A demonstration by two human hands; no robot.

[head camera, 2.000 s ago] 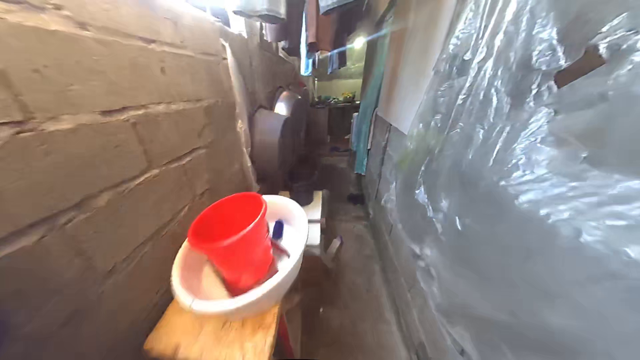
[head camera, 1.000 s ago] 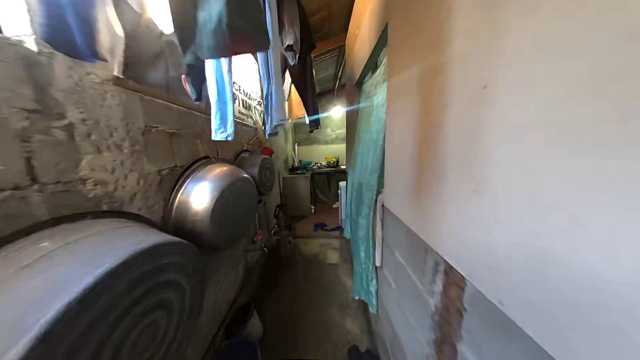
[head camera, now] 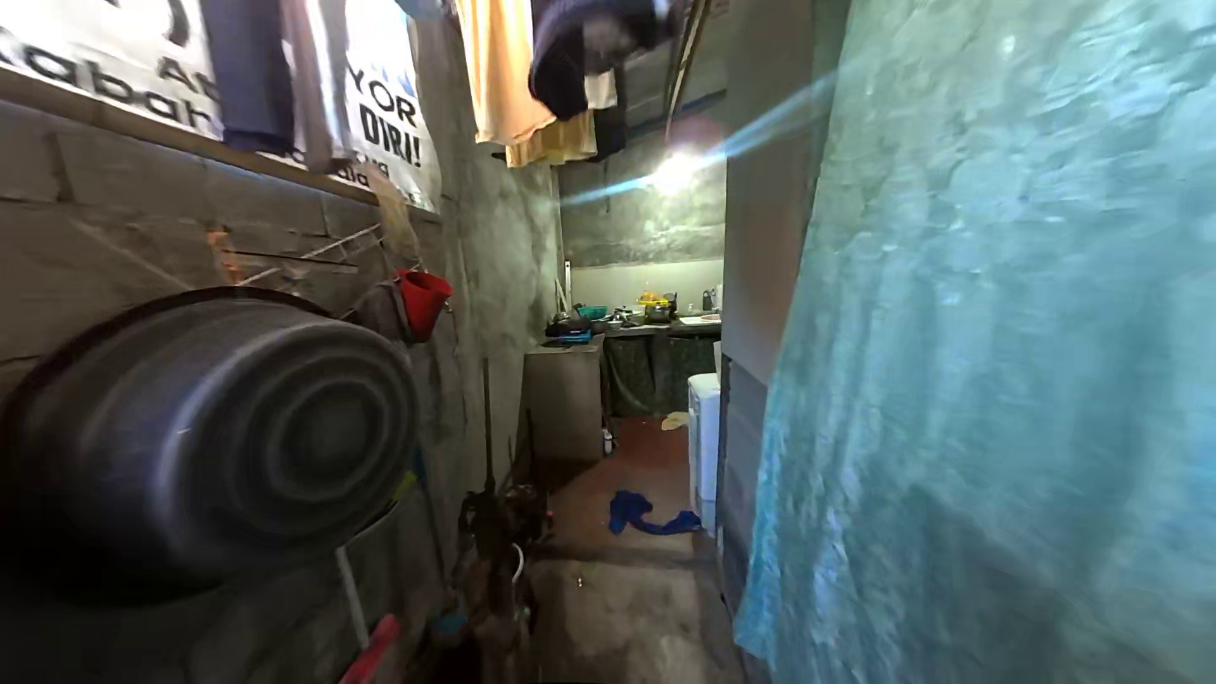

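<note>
Neither my left hand nor my right hand is in view. A large metal basin (head camera: 313,437) hangs on the block wall at the left, its ringed bottom facing out. Just beyond it a small red container (head camera: 424,302) hangs on the same wall. A teal curtain (head camera: 950,361) covers most of the right side. On the floor ahead lies a crumpled dark blue cloth (head camera: 646,513). Clothes (head camera: 503,76) hang overhead, a yellowish garment among them.
The narrow passage floor (head camera: 627,608) leads to a counter (head camera: 655,331) with pots and dishes under a lit bulb (head camera: 675,173). A white appliance (head camera: 705,437) stands at the right. Dark clutter (head camera: 499,541) and a red-pink object (head camera: 370,651) are low at the left.
The view has moved far forward along the passage. The white basin with the red bucket, seen on a wooden surface two seconds ago, is out of view. The counter and blue cloth appear closer.
</note>
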